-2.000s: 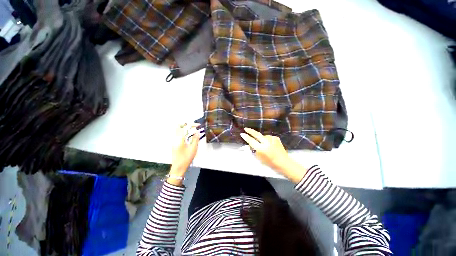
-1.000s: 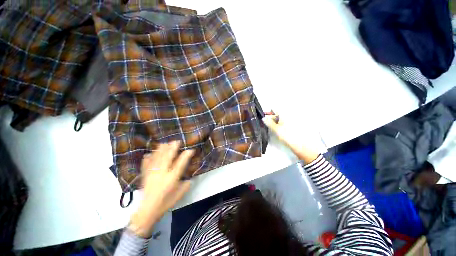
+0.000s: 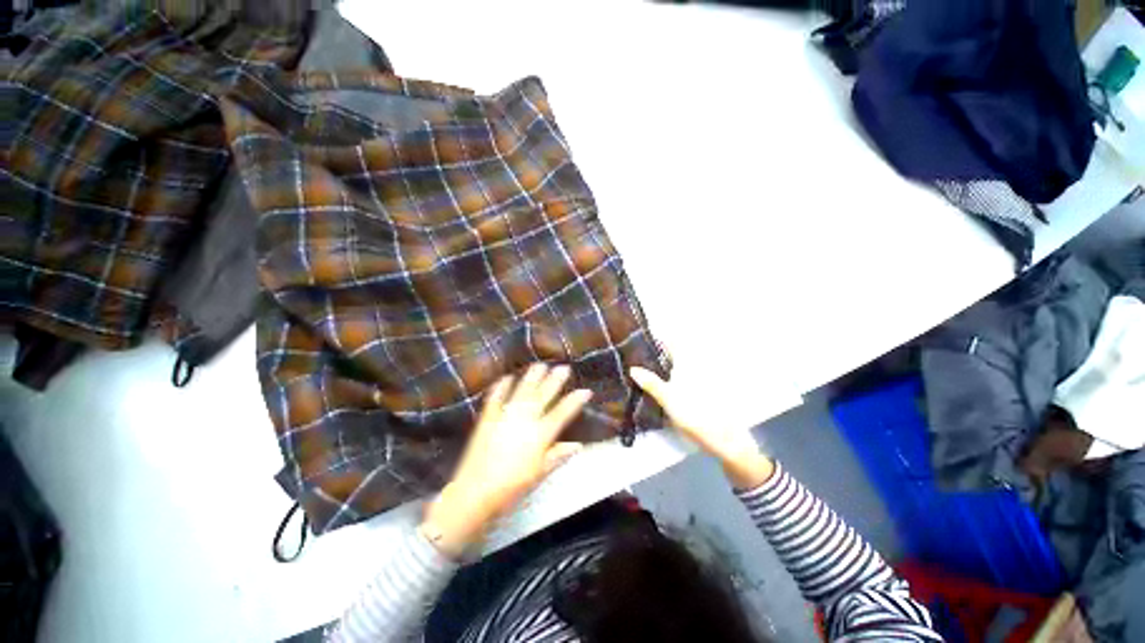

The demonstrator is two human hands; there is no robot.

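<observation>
A brown-orange plaid garment piece (image 3: 440, 264) lies on the white table (image 3: 741, 189), its grey reverse showing at the top edge. A black cord loop (image 3: 290, 533) sticks out at its lower left corner. My left hand (image 3: 509, 440) lies over the lower edge of the piece, fingers spread. My right hand (image 3: 697, 421) is at the lower right corner, fingertips touching the fabric by a dark loop or strip (image 3: 632, 412); whether it grips anything is unclear.
More plaid pieces with grey reverse (image 3: 107, 163) lie at the left. A navy garment (image 3: 973, 101) lies at the table's far right. On the floor at right are a blue crate (image 3: 942, 484), grey garments (image 3: 992, 377) and something red (image 3: 973, 597). Dark cloth (image 3: 25, 540) is at lower left.
My right hand has moved down along the right edge to the lower corner. My left hand has moved right along the lower edge. The view has swung right since the earliest frame.
</observation>
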